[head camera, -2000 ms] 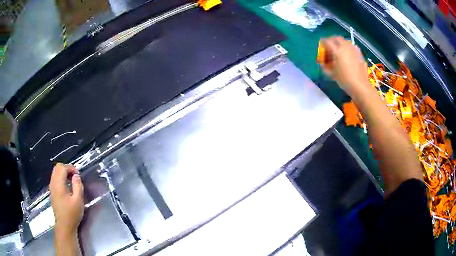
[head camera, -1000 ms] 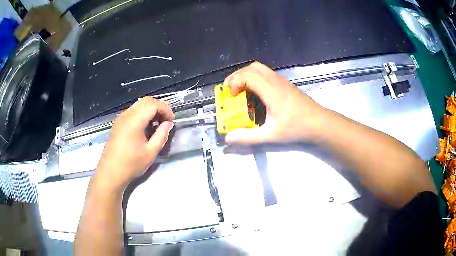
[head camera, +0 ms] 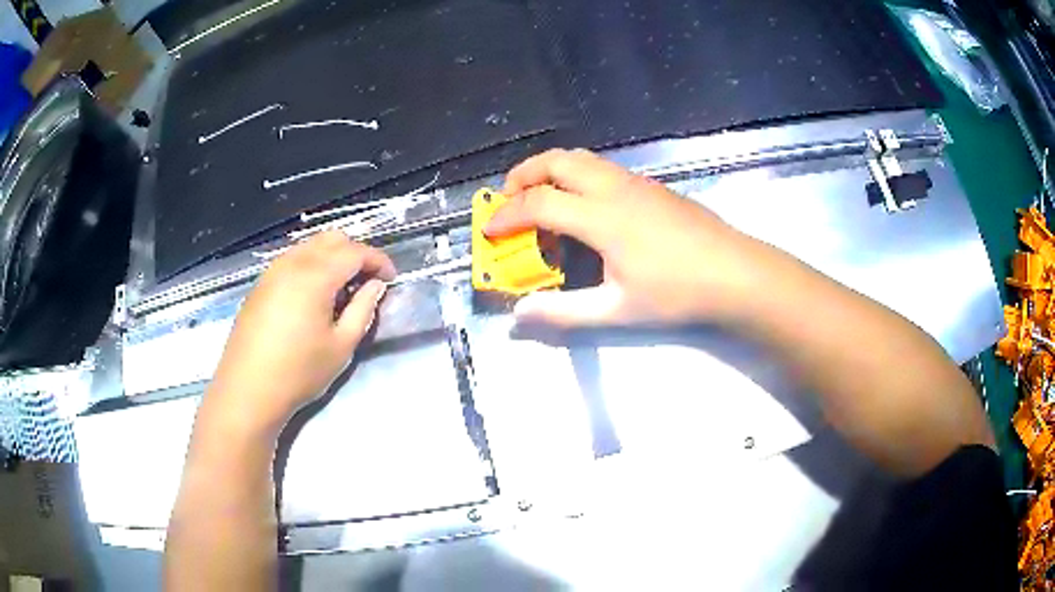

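Observation:
The orange unit [head camera: 511, 257] is held in my right hand [head camera: 631, 237] above the metal work plate [head camera: 370, 451], its square flange facing left. My right fingers lie on its top and the thumb is below it. A thin white lead [head camera: 434, 272] runs from the unit's left side to my left hand [head camera: 307, 306]. My left thumb and index finger pinch the lead's end; the tip is hidden by the fingers. The spot under the lead, near the rail, is partly covered and hard to make out.
A guide rail [head camera: 740, 158] runs behind my hands, with a bracket [head camera: 888, 171] at its right end. Loose white wires [head camera: 318, 175] lie on the black mat [head camera: 463, 69]. A black tub [head camera: 58, 231] is at left. A pile of orange units [head camera: 1033, 347] is at right, a clear bag [head camera: 954, 58] upper right.
From two seconds ago, my right hand has come from the green surface to the plate with an orange unit. Over the last second the unit has turned slightly and my left fingers have closed on the lead.

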